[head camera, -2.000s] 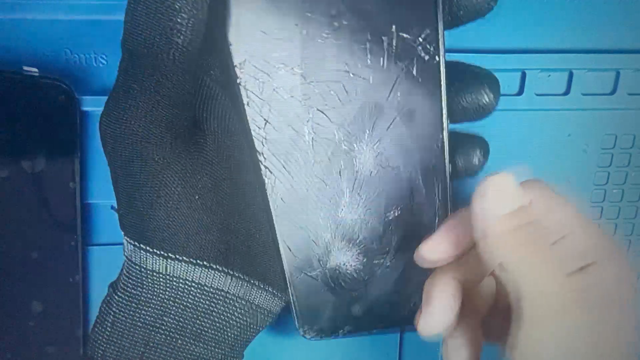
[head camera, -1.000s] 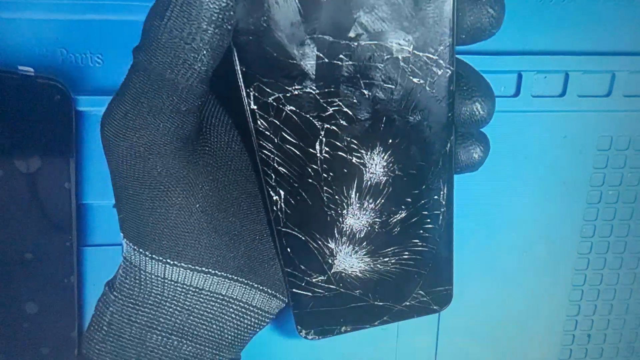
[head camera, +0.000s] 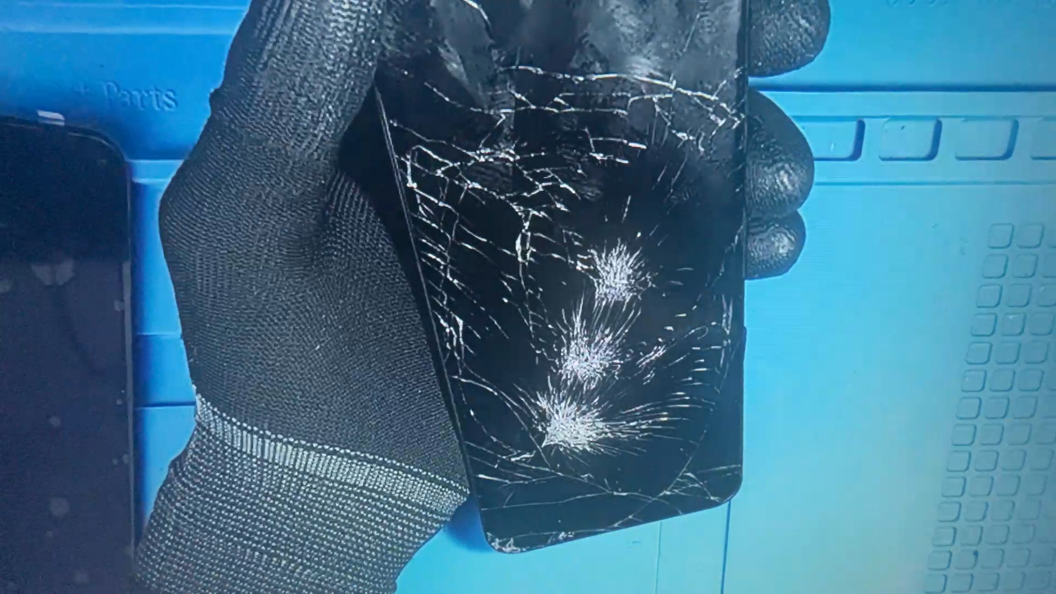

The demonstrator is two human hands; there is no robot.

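Note:
A smartphone with a badly cracked glass screen [head camera: 594, 330] lies face up in my left hand [head camera: 305, 247], which wears a black knit glove with coated fingers. The thumb side of the glove is along the phone's left edge, and several fingertips wrap round its right edge. White starburst fractures mark the lower half of the glass, and long cracks cross it higher up. The top end of the phone is outside the view. My right hand is not in the frame.
At the far left a second dark phone or screen panel [head camera: 62, 330] rests on a blue silicone repair mat [head camera: 841, 371]. The mat has molded slots at upper right, a grid of small raised squares at lower right and embossed lettering at upper left.
The bare right hand, beside the phone's lower right edge two seconds ago, has left the view. The pale glare on the cracked glass has gone; the screen now looks dark.

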